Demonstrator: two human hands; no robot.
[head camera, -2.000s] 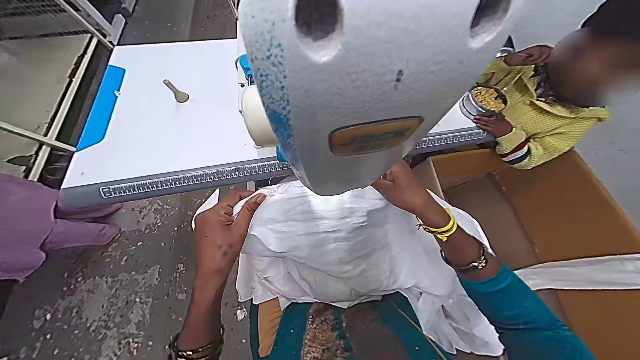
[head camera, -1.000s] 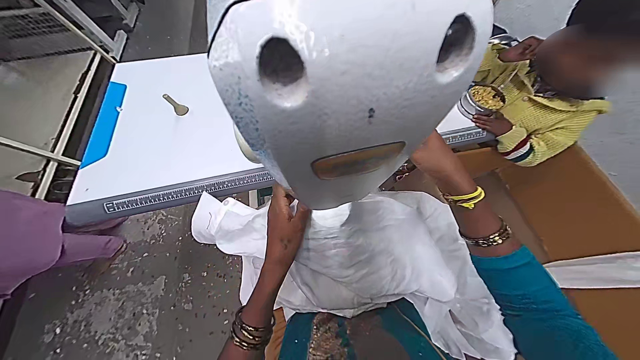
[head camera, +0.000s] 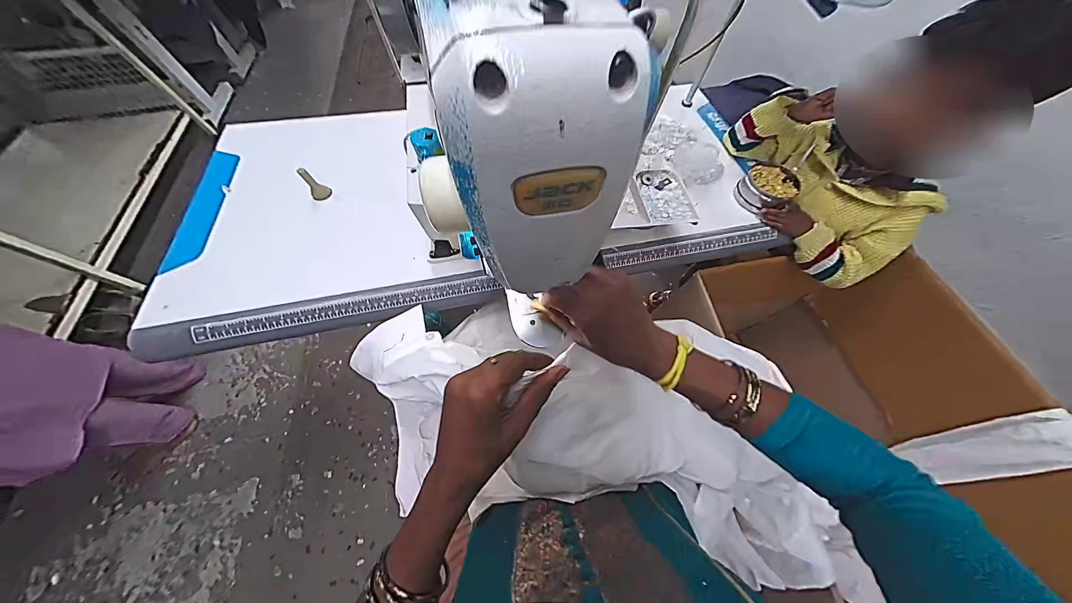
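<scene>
A white Jack sewing machine, its head facing me, stands at the middle of a white table. White cloth lies across my lap and reaches up to the machine's lower end. My left hand pinches an edge of the cloth between thumb and fingers, just below the machine's rounded lower part. My right hand, with a yellow band at the wrist, is against that lower part; its fingertips are partly hidden, and what they hold cannot be made out.
A small spoon-like item lies on the white table. Behind the machine is a tray of small clear pieces. A person in a yellow sweater holds a metal bowl of food. An open cardboard box is at right; a person in purple is at left.
The view has shifted, with more of the machine head showing. My hands are closer together than two seconds ago, and my right hand now shows in front of the machine's lower end.
</scene>
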